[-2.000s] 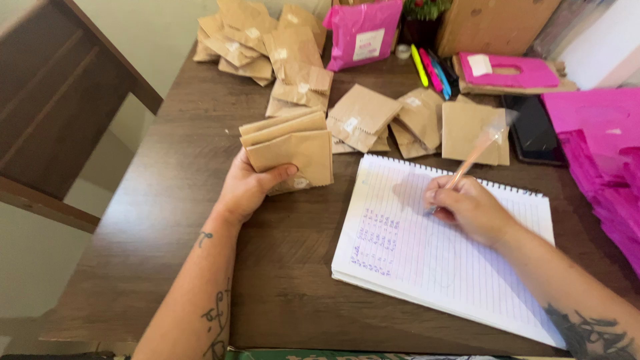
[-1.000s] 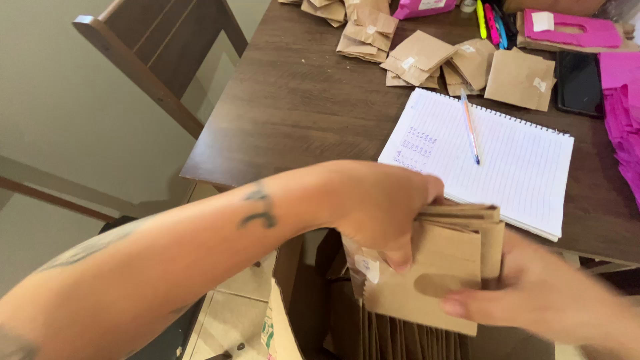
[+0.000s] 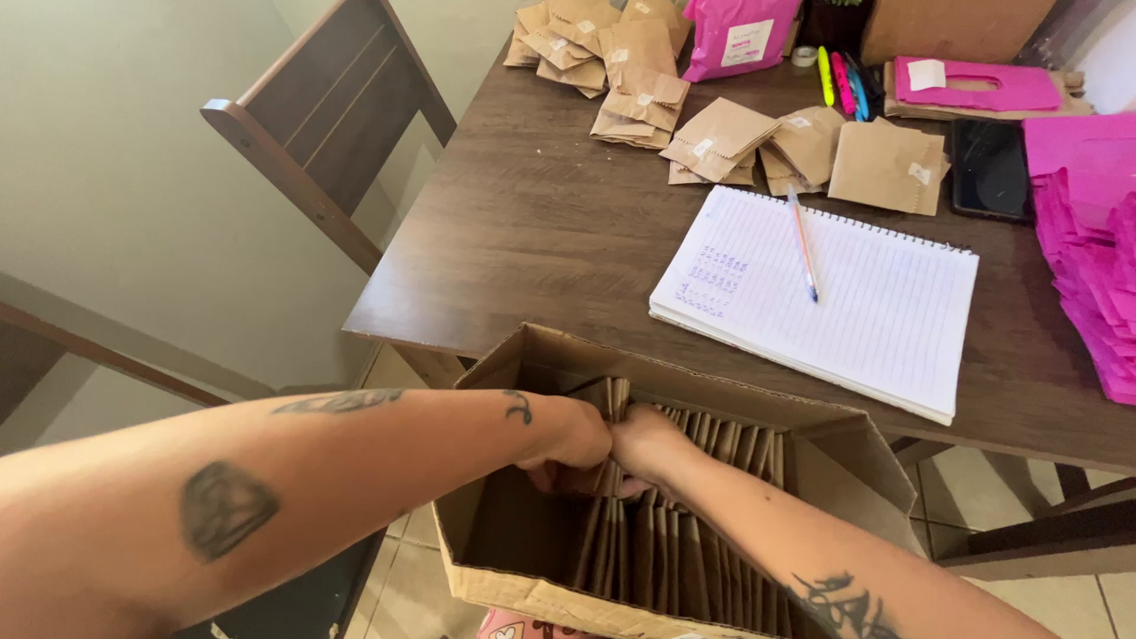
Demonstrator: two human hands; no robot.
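Observation:
An open cardboard box (image 3: 852, 444) sits below the table's front edge, with rows of upright kraft paper envelopes (image 3: 683, 555) inside. Both hands reach into it at the back row. My left hand (image 3: 572, 439) is closed around a small bunch of envelopes (image 3: 614, 399), its fingertips partly hidden. My right hand (image 3: 648, 444) touches the same bunch from the right, fingers mostly hidden between the envelopes. On the table, a spiral notebook (image 3: 852, 311) with handwriting lies open, a ballpoint pen (image 3: 803, 244) resting on its page.
Folded kraft envelopes (image 3: 719, 133) lie in piles across the wooden table (image 3: 497, 240). Behind and right are a pink package (image 3: 737, 35), highlighters (image 3: 839, 80), a tape roll (image 3: 804, 56), a phone (image 3: 990, 169) and pink bags (image 3: 1092, 257). A wooden chair (image 3: 328, 115) stands left.
The pen left my right hand and lies on the notebook. The envelopes held above the table, then over the box, are now down inside it with both hands. The view has swung lower.

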